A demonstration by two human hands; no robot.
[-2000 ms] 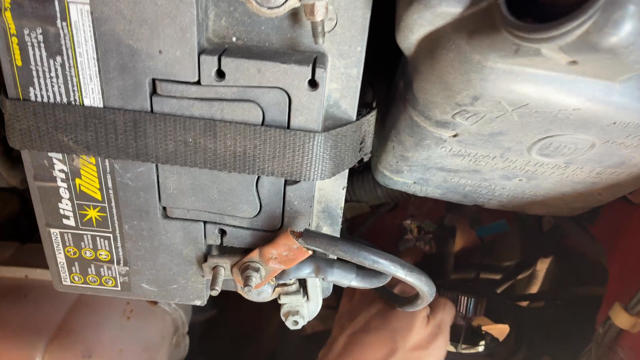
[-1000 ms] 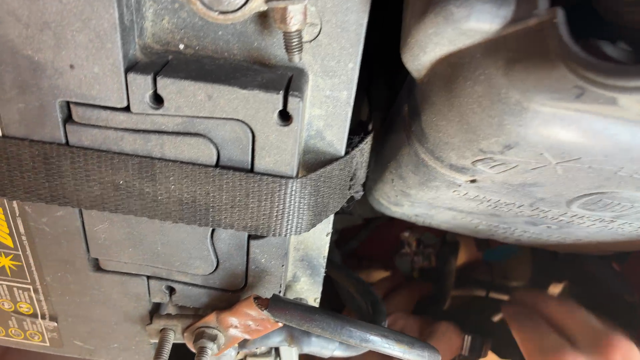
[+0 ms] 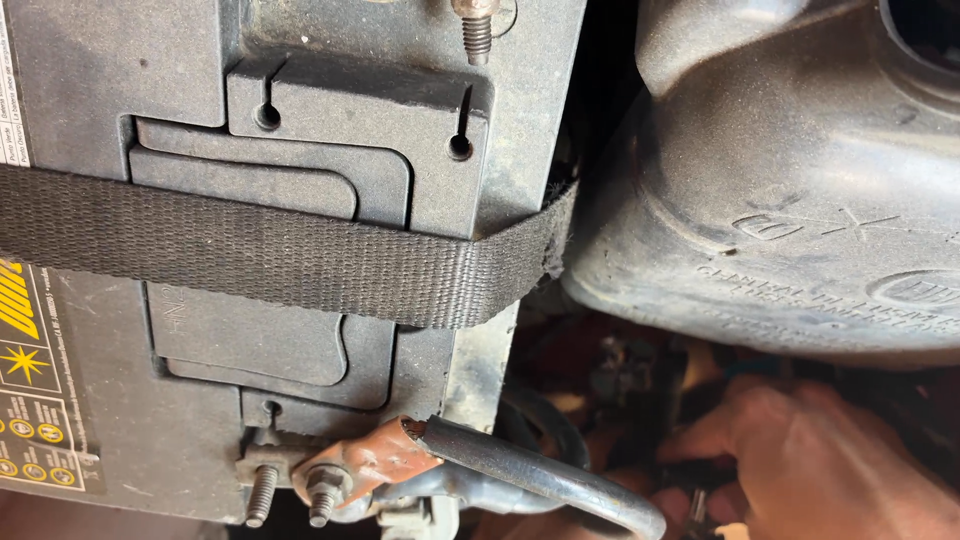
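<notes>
At the lower right, my right hand [image 3: 799,465] is bent with its fingers toward the left, low in the engine bay below a grey plastic tank. A small metal part [image 3: 698,506] shows at its fingertips; whether they grip it is unclear. My left hand [image 3: 600,487] is mostly hidden in shadow behind a thick black cable [image 3: 540,469], and its hold cannot be seen. That cable ends in a copper lug [image 3: 390,454], fixed by a nut and stud [image 3: 324,487] at the battery's lower edge. A black woven strap [image 3: 300,251] crosses the car battery [image 3: 82,82].
The grey plastic tank [image 3: 787,187], with an opening at its top right, overhangs the hands. Another threaded stud [image 3: 476,37] stands at the battery's upper edge. A dark, narrow gap runs between battery and tank. Wiring and small parts lie blurred in the shadow beneath.
The view has moved closer to the battery and tank. Two seconds ago one hand showed plainly behind the cable; now another shows large at the lower right.
</notes>
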